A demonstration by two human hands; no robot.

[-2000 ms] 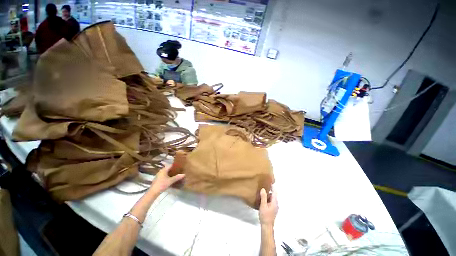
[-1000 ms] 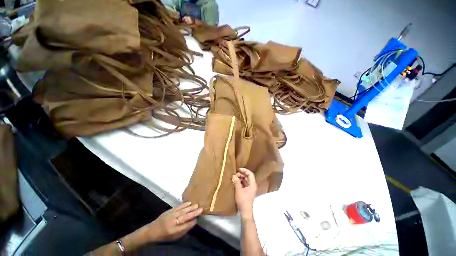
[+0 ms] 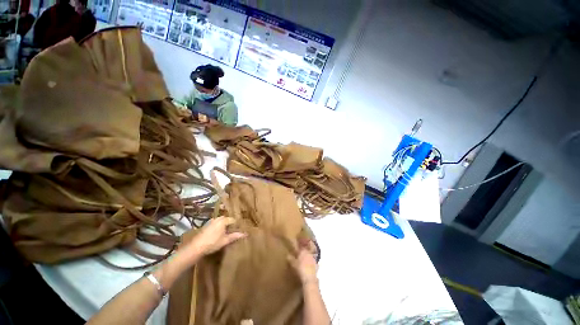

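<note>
A tan-brown bag (image 3: 257,276) lies in front of me, its lower end cut off by the bottom edge. A gold zipper line (image 3: 193,295) runs down its left side, and thin straps (image 3: 245,202) lie over its upper part. A small pale spot shows at the bottom edge. My left hand (image 3: 217,236) holds the bag's upper left side, thumb on top and fingertips partly hidden. My right hand (image 3: 305,261), slightly blurred, grips the bag's right edge, with its fingers partly hidden.
A tall heap of brown bags (image 3: 76,120) with tangled straps stands left. More bags (image 3: 286,162) lie beyond mine. A blue bench machine (image 3: 397,190) stands right. A masked person (image 3: 215,101) sits opposite. Pale threads (image 3: 416,317) lie at the near right table edge.
The view has lifted and shifted. The bag has come nearer and lower in view. My left hand has moved from its bottom corner to its upper left side, my right hand to its right edge.
</note>
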